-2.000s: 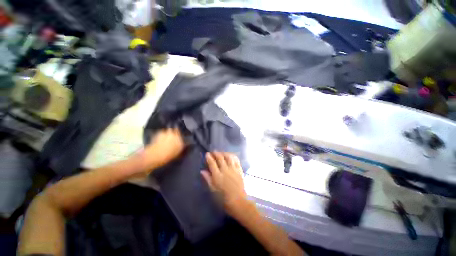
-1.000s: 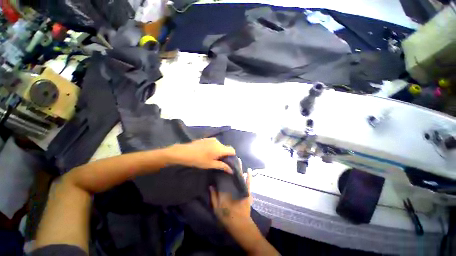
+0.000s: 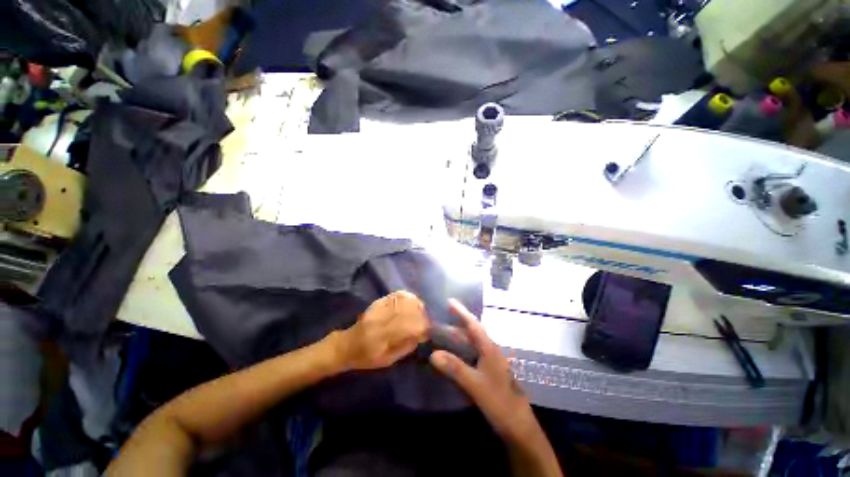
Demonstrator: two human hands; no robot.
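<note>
A dark grey garment panel (image 3: 280, 289) lies on the front left of the white table and hangs over its front edge. My left hand (image 3: 390, 328) is closed on a fold of the cloth. My right hand (image 3: 477, 363) is just to its right, with the same fold between thumb and fingers. The cloth's right end lies beside the brightly lit presser foot and needle area (image 3: 499, 263) of the lockstitch machine (image 3: 671, 210). Glare hides whether cloth is under the foot.
A smartphone (image 3: 626, 320) and thread snips (image 3: 739, 350) lie on the machine bed at right. Grey cloth is heaped at left (image 3: 121, 196) and behind the machine (image 3: 466, 65). A cream-yellow second machine (image 3: 42, 196) is at far left.
The view has shifted, so the machine appears further left. The panel is spread flatter on the table. My hands have come together at its right part and gripped a fold.
</note>
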